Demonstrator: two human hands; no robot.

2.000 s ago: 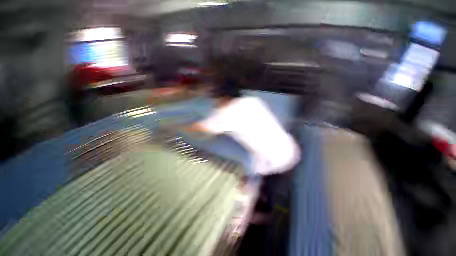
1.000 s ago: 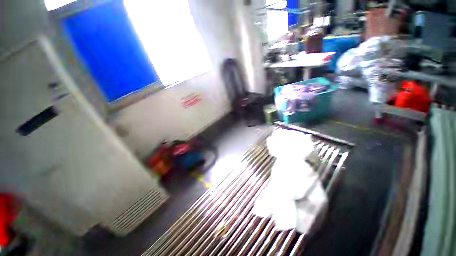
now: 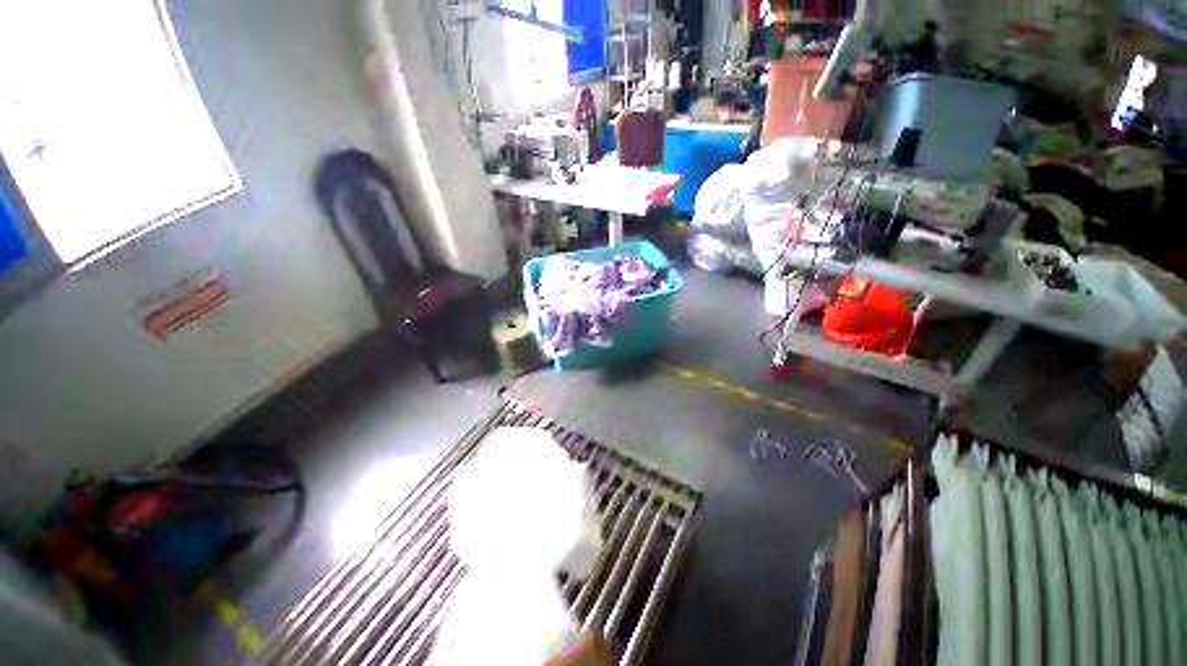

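A bright white crumpled fabric lies on the far part of a rack of long shiny metal tubes, with bare tubes on both sides of it. A small part of one hand, seemingly my right hand, shows at the bottom edge beside the fabric's lower right side. It is blurred and cut off, so its grip cannot be told. My left hand is not in view.
Pale green ridged fabric lies on the neighbouring rack at the right, across a grey aisle. Beyond the rack's end are a teal basket of purple cloth and a dark chair. A red and blue machine stands left.
The view has swung right and moved closer to the rack's far end. The white fabric now sits lower and further left in view, and a hand has appeared at the bottom edge.
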